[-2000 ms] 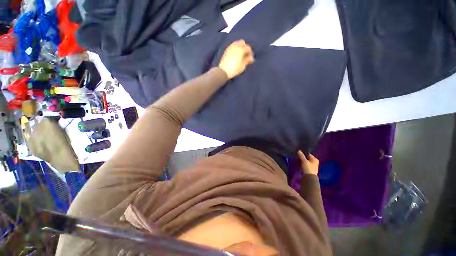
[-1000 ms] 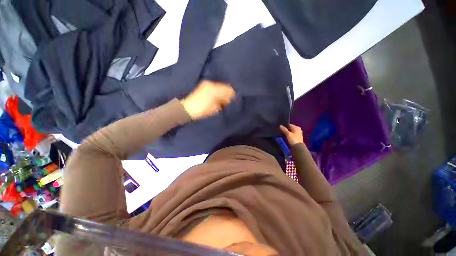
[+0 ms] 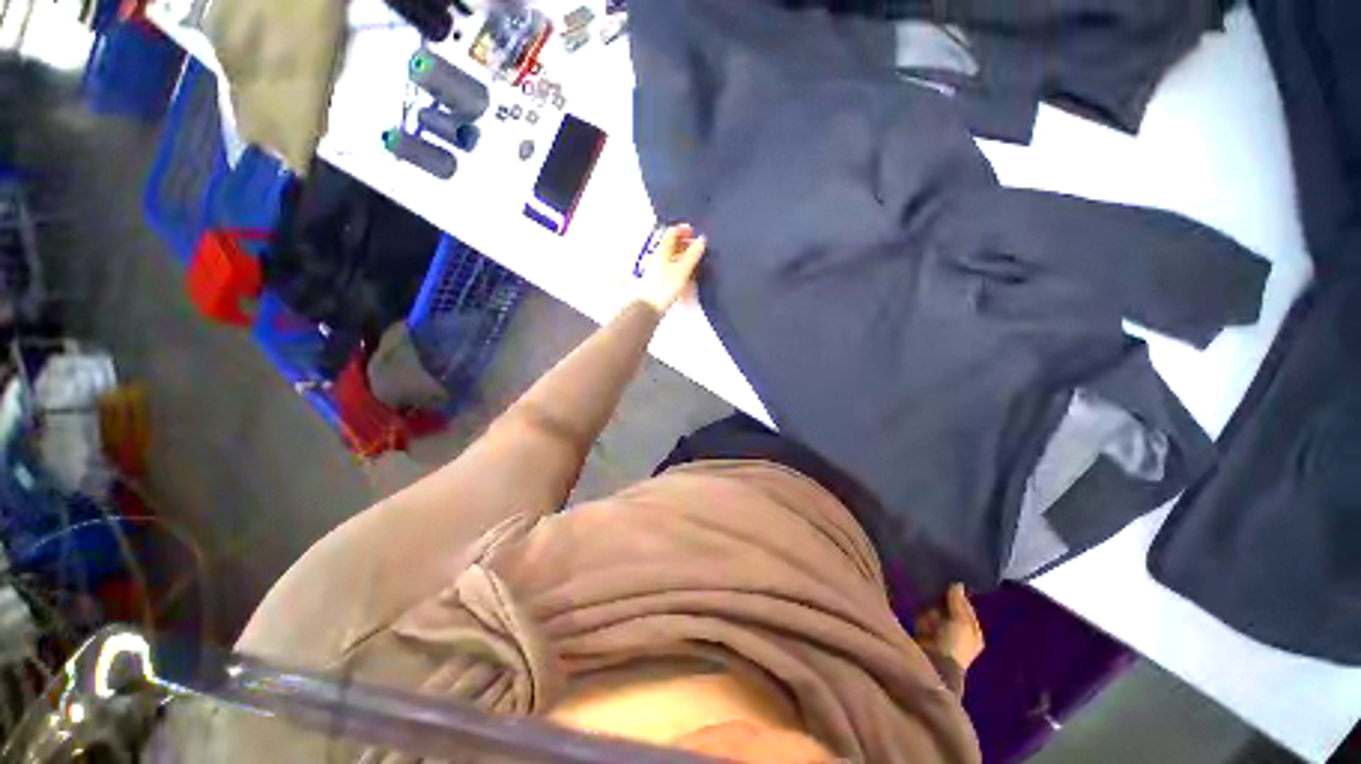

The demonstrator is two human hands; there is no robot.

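A large dark jacket-like garment is spread over the white table, its edge hanging at the front. Grey lining shows at its lower right corner. A sleeve lies out to the right. My left hand is at the garment's left edge, fingers bent, beside a small blue-and-white item; whether it grips either is unclear. My right hand pinches the lower front edge near my body; its fingertips are partly hidden.
A phone, small metal-grey pieces and thread cones lie left on the table. Khaki cloth drapes over the corner. Blue crates stand below left, a purple bin below right. Another dark garment lies at the right.
The view has swung left. The garment lies differently, with lining now showing near my right hand. My left hand has moved from on top of the cloth to its left edge.
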